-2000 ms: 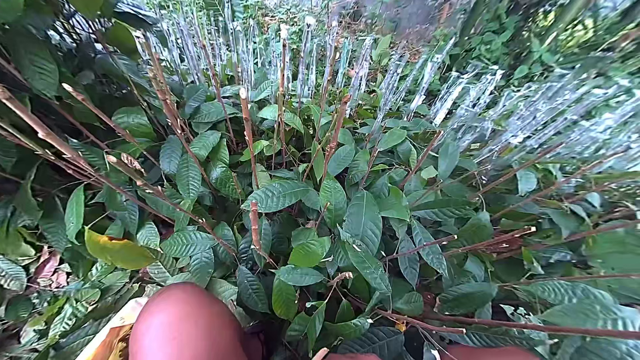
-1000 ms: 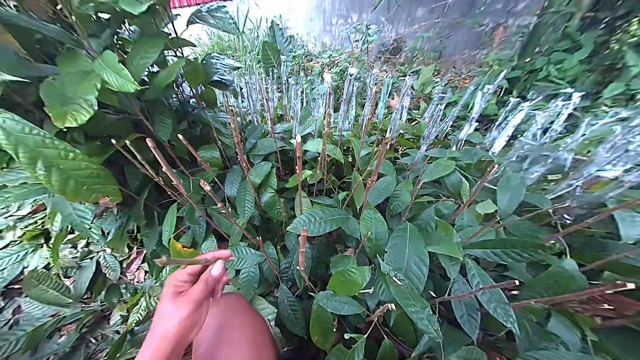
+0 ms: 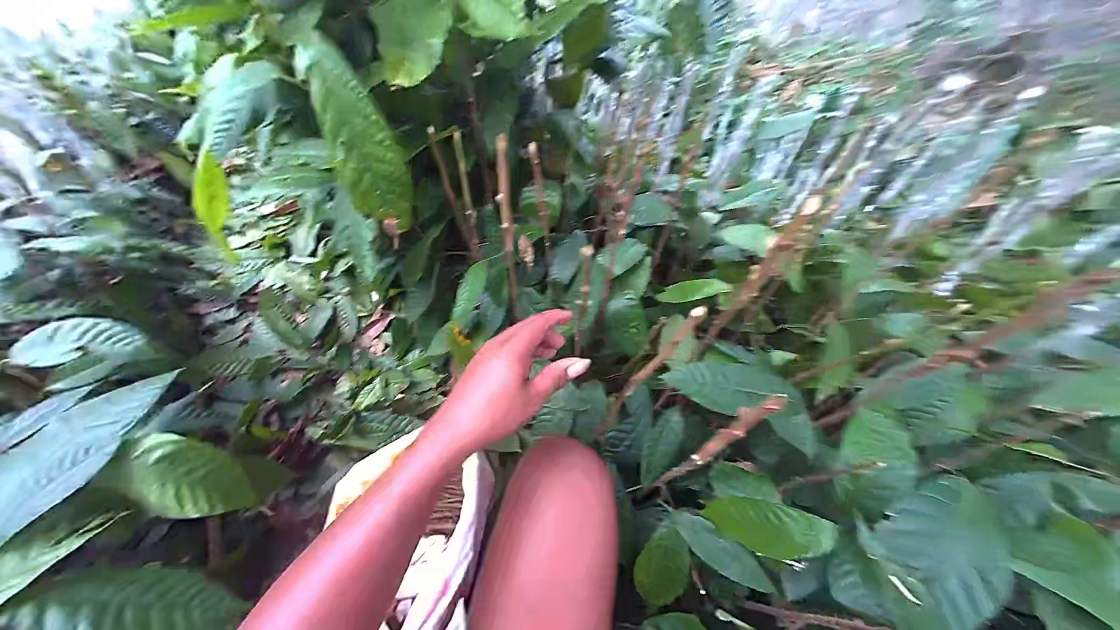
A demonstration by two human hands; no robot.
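Note:
My left hand [image 3: 512, 381] reaches out over the plants, thumb and fingers apart, with nothing seen between them. Just beyond its fingertips stands a cut brown stem [image 3: 584, 284]. Several more pruned stems rise behind it, one of them a taller upright stem [image 3: 505, 201]. To the right of the hand, a cut stem with a pale tip [image 3: 697, 312] leans among green leaves, and a thicker reddish stem [image 3: 731, 436] slants below it. My right hand is outside the view.
An open bag [image 3: 468, 516] with a pale rim sits beside my bent knee [image 3: 556, 507], partly behind my forearm. Clear plastic-wrapped stems [image 3: 744, 131] stand in rows at the back right. Large leaves [image 3: 359, 131] hang at the upper left, above leaf-littered ground.
A second ago my left hand held a short stem piece; now it shows none and its fingers are apart. The view has swung left.

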